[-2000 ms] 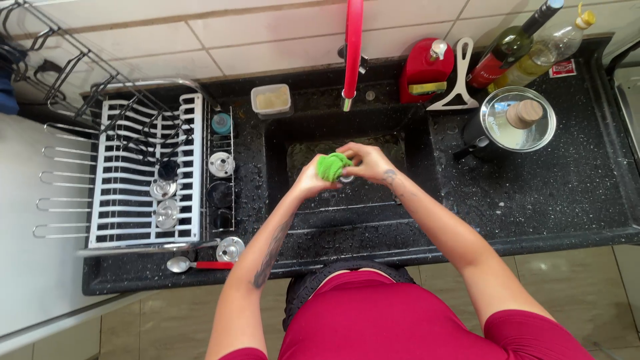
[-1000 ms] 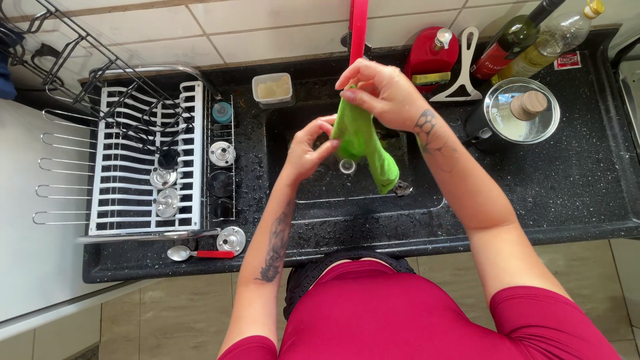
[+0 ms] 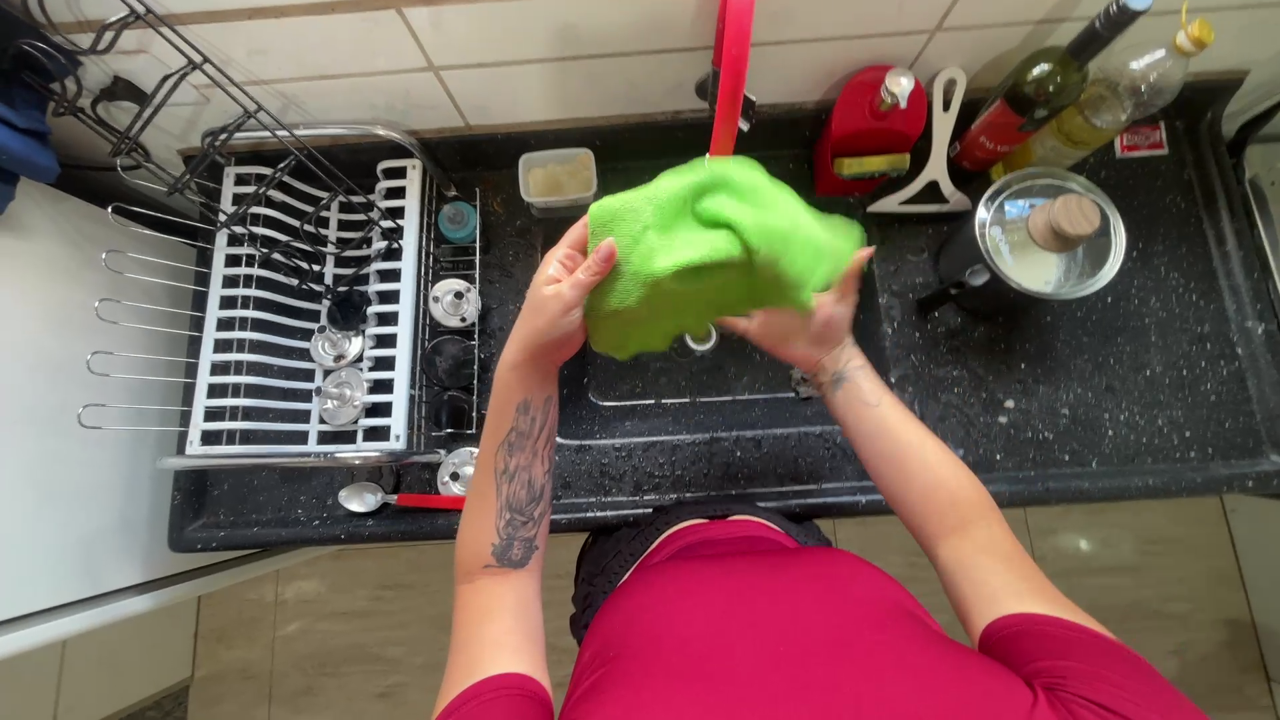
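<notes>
A green cloth (image 3: 700, 260) is spread out above the dark sink (image 3: 660, 420), under the red faucet (image 3: 732, 80). My left hand (image 3: 562, 295) grips the cloth's left edge, thumb on top. At its lower right side is my right hand (image 3: 815, 320), somewhat blurred, with its fingers partly behind the fabric; it holds the cloth there. Part of the round sink drain (image 3: 700, 340) shows below the cloth's lower edge. The cloth hides much of the basin.
On the left stands a white dish rack (image 3: 305, 440) with metal burner parts. A spoon with a red handle (image 3: 430, 501) lies near the front edge. A plastic container (image 3: 557, 180) sits behind the sink. To the right are a red soap dispenser (image 3: 870, 120), bottles (image 3: 1020, 95) and a lidded pot (image 3: 1050, 235).
The green cloth was bunched between both hands, then hung down in folds from my raised right hand. Now it is opened out wide, with my hands farther apart.
</notes>
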